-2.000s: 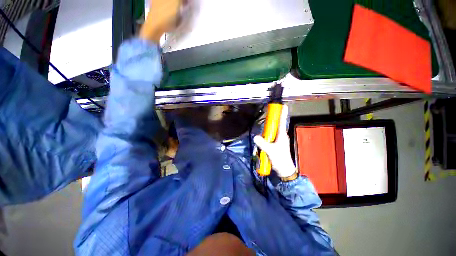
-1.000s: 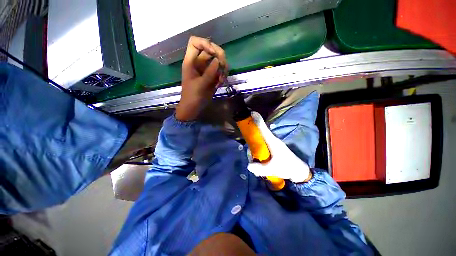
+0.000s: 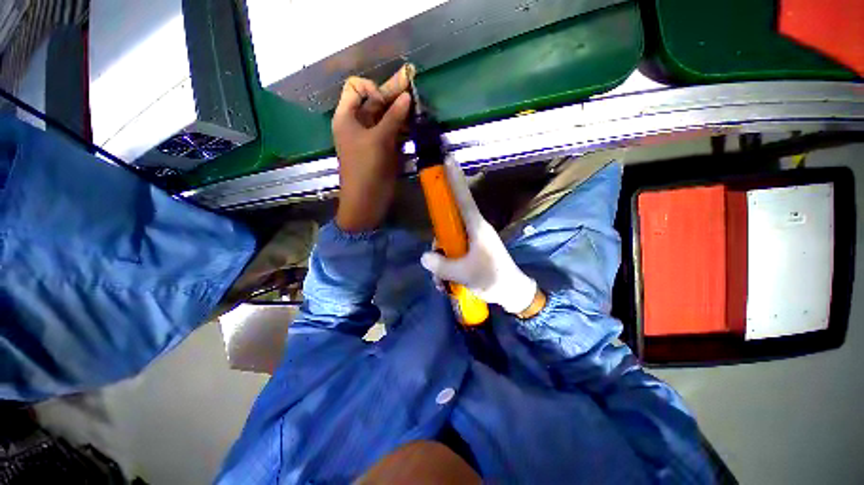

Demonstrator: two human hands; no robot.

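Note:
My right hand (image 3: 488, 270), in a white knit glove, is closed around the orange-yellow electric screwdriver (image 3: 443, 213). Its black nose points up and away, over the bench's metal edge. My left hand (image 3: 371, 123) is bare. Its fingertips are pinched at the tip of the thin metal bit (image 3: 414, 95); a screw there is too small to make out. The silver-white metal enclosure (image 3: 332, 38) lies just beyond my fingertips on the green bench top (image 3: 540, 80).
Another enclosure (image 3: 142, 76) with dark fan grilles stands at left. A blue-sleeved arm (image 3: 104, 256) reaches in from the left edge. A red sheet (image 3: 829, 33) lies on the bench at upper right. A black-rimmed bin (image 3: 843, 275) holds red and white blocks at right.
My left hand came back from above the enclosure to the bit. The screwdriver rose from low at my right to the bench edge, then moved slightly further up and left.

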